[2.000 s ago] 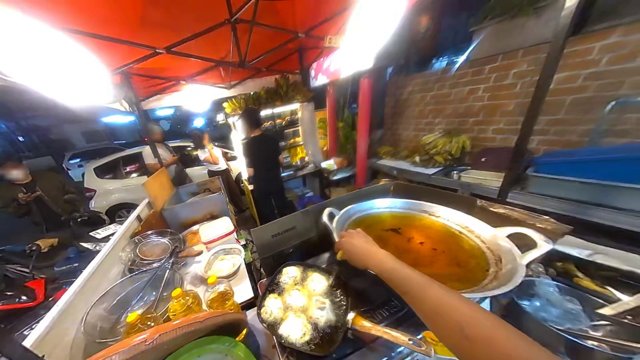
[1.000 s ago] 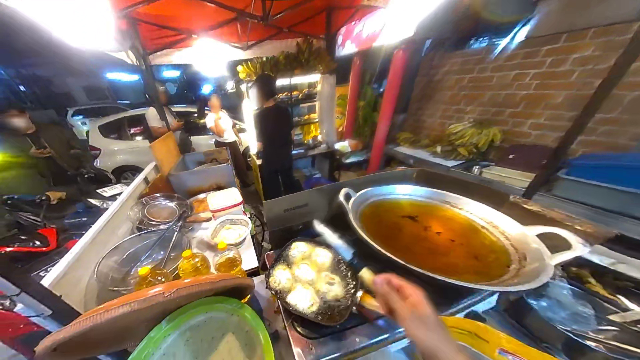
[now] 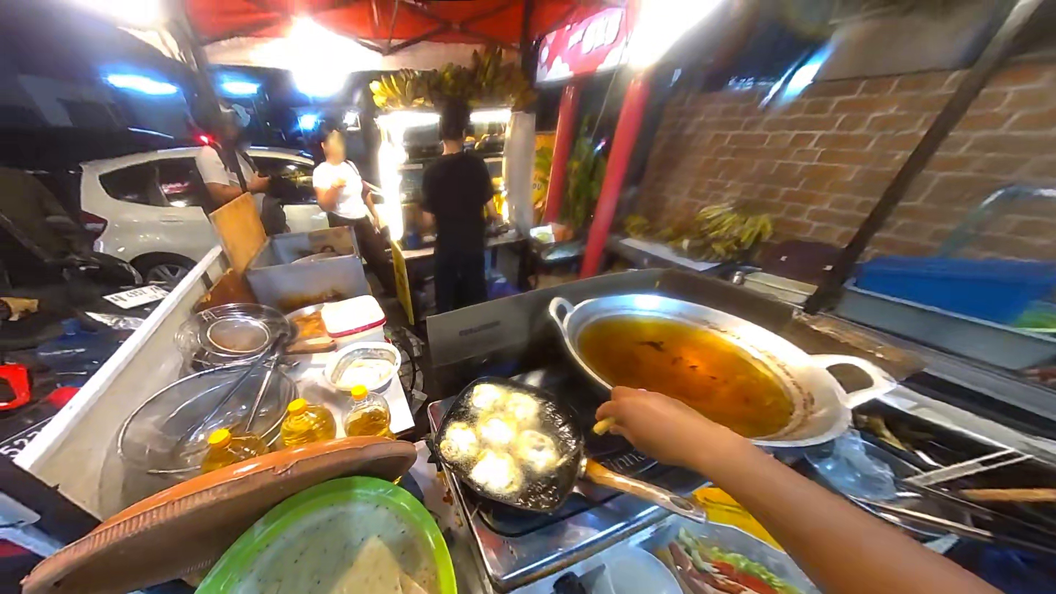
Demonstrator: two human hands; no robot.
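My right hand [image 3: 660, 421] is closed over a small yellowish thing, only its tip showing; it may be a tool's handle. It hovers just right of a black frying pan [image 3: 569, 450], above the near rim of a large wok [image 3: 804, 371] of orange-brown oil. Several pale round pieces [image 3: 497, 431] lie in bubbling oil in the pan, which has a wooden handle [image 3: 635, 485] and sits on a gas stove [image 3: 528, 553]. My left hand is not in view.
A clay lid [image 3: 214, 503] and a green-rimmed tray [image 3: 330, 536] lie at the near left. Behind them stand oil bottles [image 3: 307, 422], wire strainers [image 3: 206, 412] and a white bowl [image 3: 363, 365]. A person in black [image 3: 458, 214] stands beyond the stove; others stand by a white car [image 3: 148, 206].
My right hand was over the wok's left rim, then low by the pan handle with a flat metal blade showing over the pan. Now it is higher, between pan and wok, with no blade visible.
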